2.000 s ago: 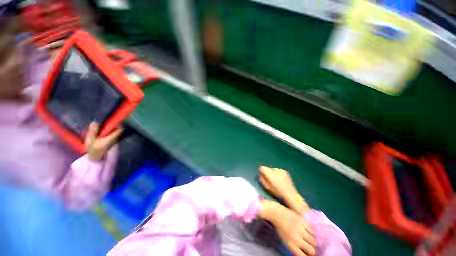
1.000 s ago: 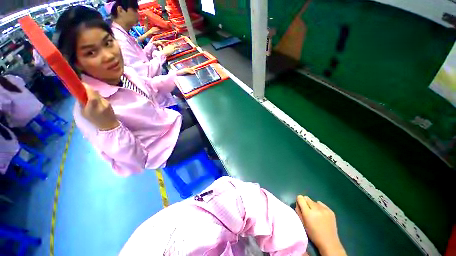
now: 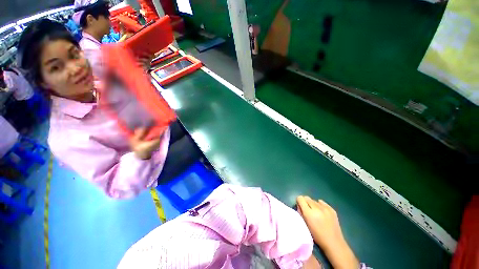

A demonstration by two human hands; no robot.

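My right hand point(image 3: 318, 216) rests at the near edge of the green bench point(image 3: 262, 152), fingers curled together, with nothing visible in it. My left forearm in its pink sleeve point(image 3: 262, 226) crosses in front of me; a little skin shows past the cuff at the bottom edge, but the left hand is cut off. The worker beside me on the left holds up a tilted orange-red tray point(image 3: 162, 107) with a dark tablet point(image 3: 128, 102) in it, blurred and away from my hands.
Another orange-red tray is raised behind it point(image 3: 152, 39). A framed tablet lies farther up the bench point(image 3: 176, 70). A white post point(image 3: 241, 52) stands on the worn white rail point(image 3: 336, 157). A blue stool point(image 3: 190, 186) is below left. Yellow paper point(image 3: 457, 47) hangs upper right; something red is at lower right.
The neighbour's tray has swung from upright at far left towards the bench and now shows its tablet. A tray behind has been raised. My right hand stays at the bench edge; the view has shifted slightly.
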